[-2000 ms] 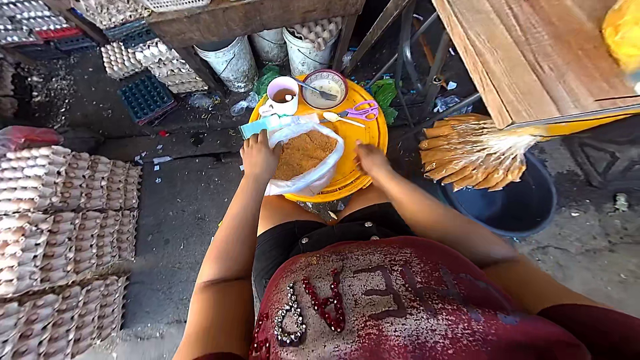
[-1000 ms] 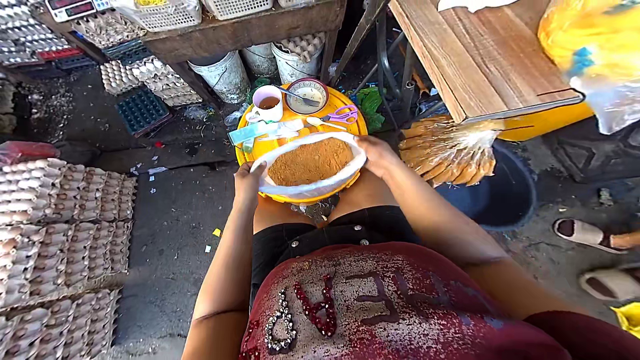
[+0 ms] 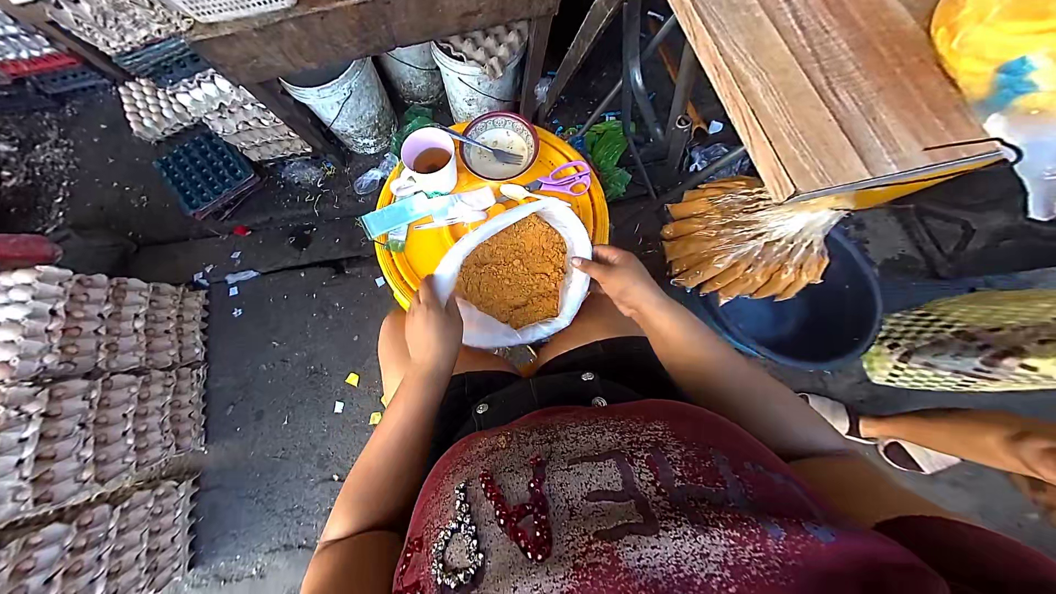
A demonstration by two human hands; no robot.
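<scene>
A white plastic bag (image 3: pixel 572 224) with its mouth spread wide holds orange-brown powder (image 3: pixel 513 272). My left hand (image 3: pixel 434 323) grips its left rim, and my right hand (image 3: pixel 617 276) pinches the right rim. The bag rests at the near edge of a round yellow lid (image 3: pixel 398 268). Behind it on the lid are a mug with brown liquid (image 3: pixel 430 162), a patterned bowl (image 3: pixel 500 132) with a fork (image 3: pixel 495 151) across it, purple-handled scissors (image 3: pixel 566 178), a white plastic spoon (image 3: pixel 516 191) and a pale blue packet (image 3: pixel 394 216).
Stacked egg trays (image 3: pixel 99 330) stand at left. White buckets (image 3: pixel 346 103) sit under a wooden table (image 3: pixel 371 37). Right are a wooden tabletop (image 3: pixel 833 91), a bundle of small filled brown packets (image 3: pixel 742 239) over a dark basin (image 3: pixel 817 305), and another person's legs in sandals (image 3: pixel 916 455).
Two seconds ago my right hand was off the bag, beside the lid; it now holds the right rim. The bag's mouth is wider. A person's legs have come into view at right.
</scene>
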